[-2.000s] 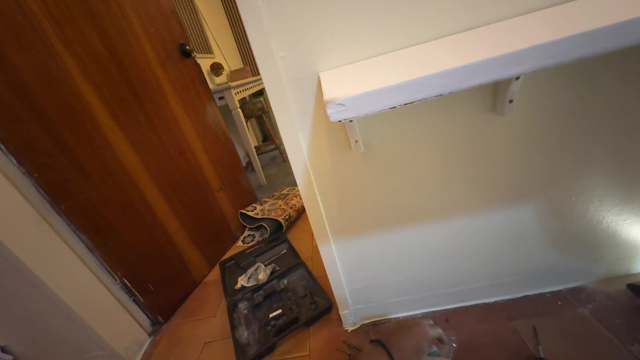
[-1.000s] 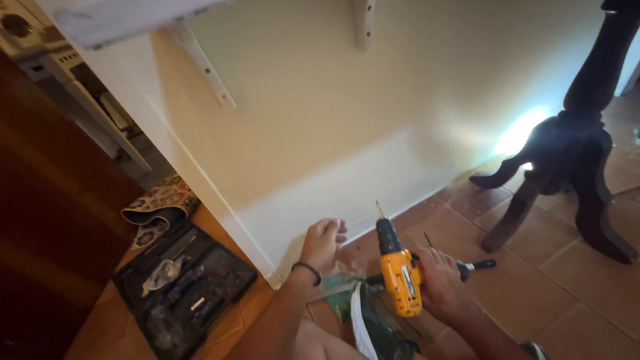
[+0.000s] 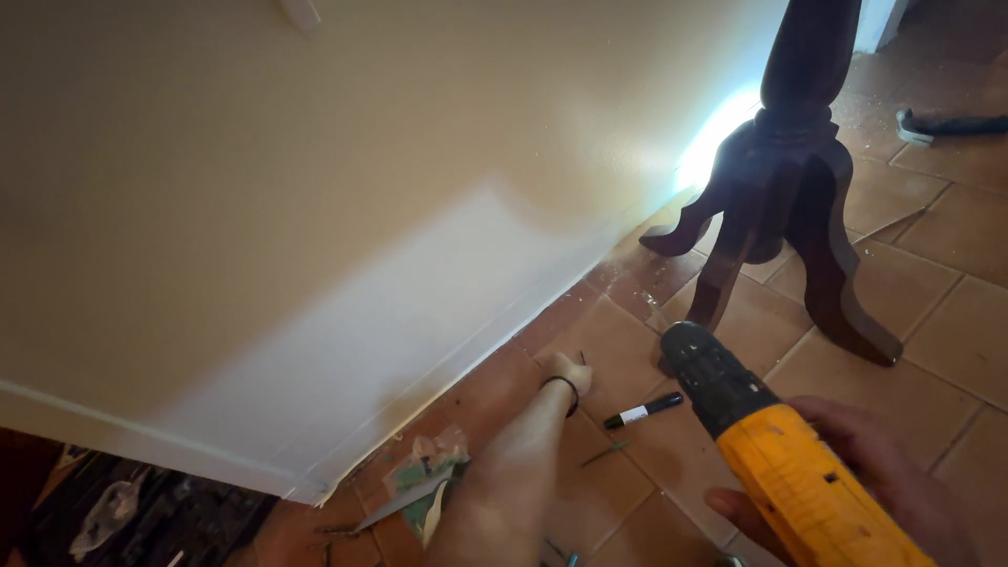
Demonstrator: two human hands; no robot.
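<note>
A yellow and black cordless drill [image 3: 795,449] fills the lower right, its chuck pointing up and left with a thin bit in it. My right hand [image 3: 858,465] is closed around the drill. My left hand [image 3: 567,372], with a dark band at the wrist, reaches down to the tiled floor near the wall; a thin dark piece shows beside its fingers, and whether it is held cannot be told. A black marker [image 3: 643,410] with a white label lies between the hands. Below it is a thin greenish bit or plug [image 3: 605,453].
A dark wooden pedestal table base [image 3: 756,173] stands by the wall [image 3: 354,236], a bright light behind it. A claw hammer [image 3: 949,126] lies at far right. Plastic bags [image 3: 429,465] and a blade-like tool [image 3: 402,504] are at lower left, beyond them an open tool case [image 3: 197,512].
The left hand has moved from beside the drill down to the floor. The drill, held in the right hand, now appears farther right. The view has swung right and down, away from the shelf.
</note>
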